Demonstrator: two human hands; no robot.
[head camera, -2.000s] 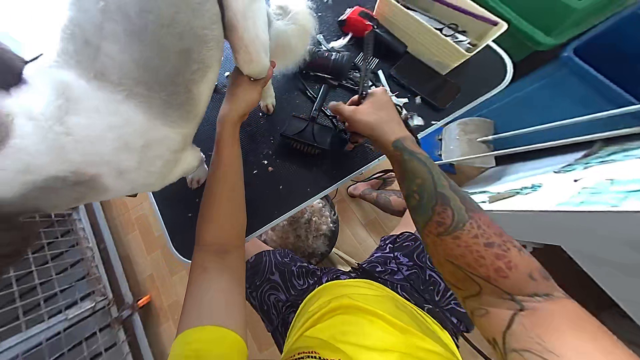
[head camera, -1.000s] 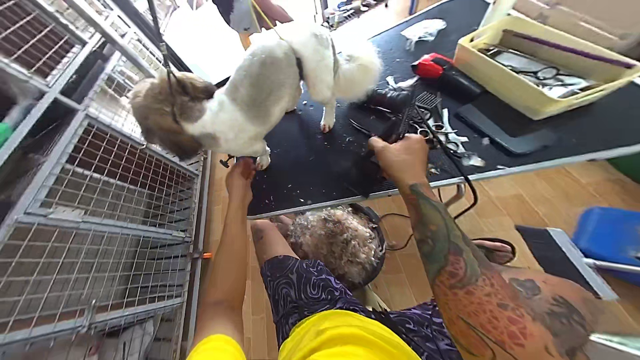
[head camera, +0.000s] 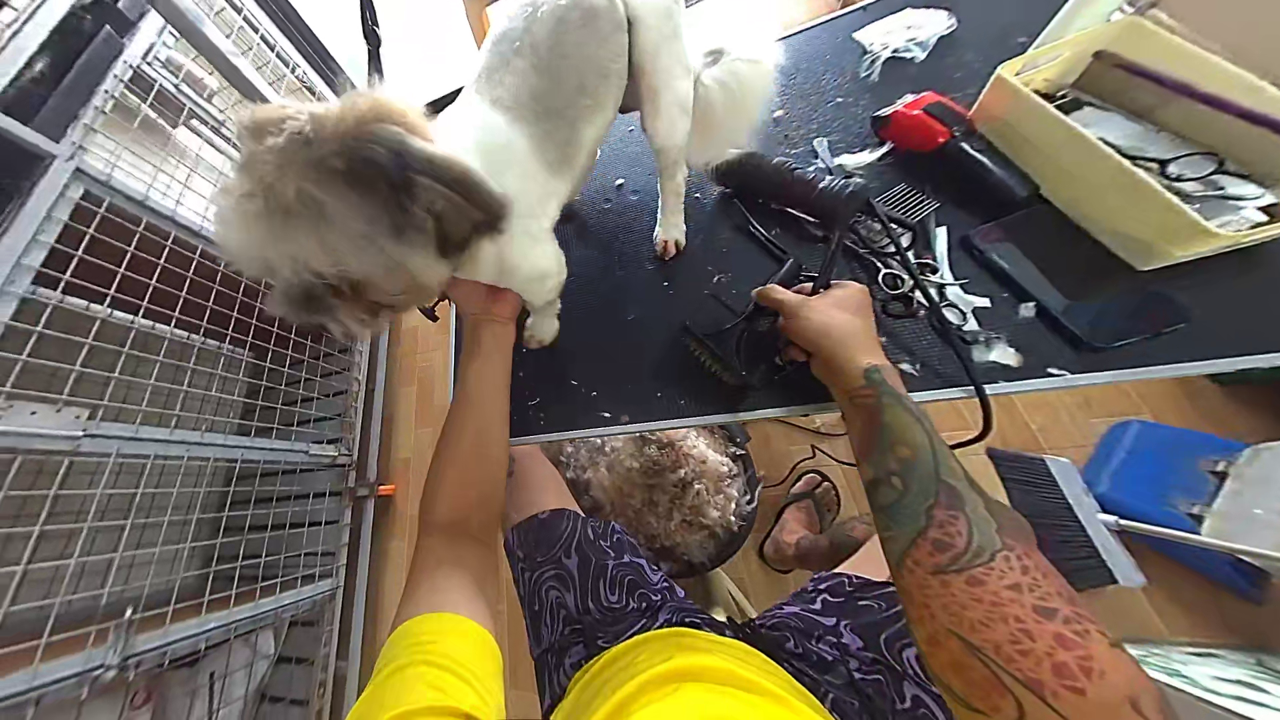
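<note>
A dog with a white, close-clipped body (head camera: 540, 100) and a fluffy brown and white head (head camera: 345, 205) stands on the black grooming table (head camera: 640, 340). My left hand (head camera: 487, 300) is under its neck, against the chest beside a front leg (head camera: 543, 290). Its fingers are hidden, and a small black object (head camera: 433, 309) shows next to it. My right hand (head camera: 822, 325) is closed around a black-handled tool (head camera: 830, 262) low over the table; the tool's kind is unclear. A black bristle brush (head camera: 712, 355) lies just left of that hand.
Scissors (head camera: 895, 280), a metal comb (head camera: 908, 203), a red and black dryer (head camera: 925, 122), a dark phone-like slab (head camera: 1060, 275) and a yellow basket (head camera: 1000, 125) lie to the right. Wire cages (head camera: 180, 380) line the left. Below are a hair-filled bin (head camera: 660, 490) and a broom (head camera: 1065, 515).
My left hand, on a leg near the dog's tail two seconds ago, is now at its front end. My right hand stays among the tools. The view has shifted a lot.
</note>
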